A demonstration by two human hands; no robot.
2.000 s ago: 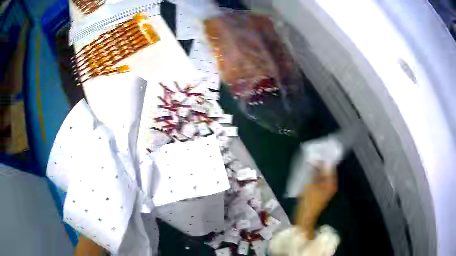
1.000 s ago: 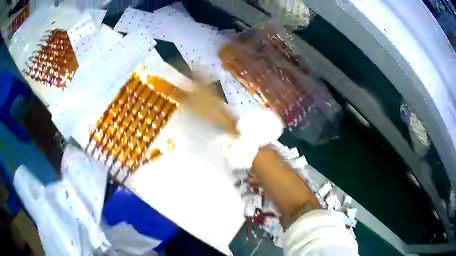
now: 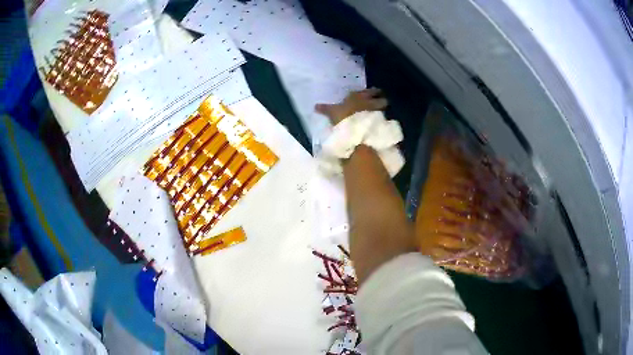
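An amber array of taped rows, crossed by dark-red strips, lies on the white board. A short amber piece with a red strip lies at its lower corner. My right hand, with a white ruffled cuff at the wrist, is right of the array. It is palm down with fingers apart at the edge of a dotted white sheet; nothing shows in its grip. A loose pile of red strips and white tabs is partly hidden by my sleeve. My left hand is not in view.
A clear bag of amber-and-red rows lies right of my forearm, beside a grey curved rail. A second amber array is at upper left. Stacked dotted sheets lie between the arrays. Crumpled dotted sheets hang at lower left.
My right hand has moved from beside the taped rows to the dotted sheet on the right. The bag now lies lower and further right, beside my forearm. The view has shifted.
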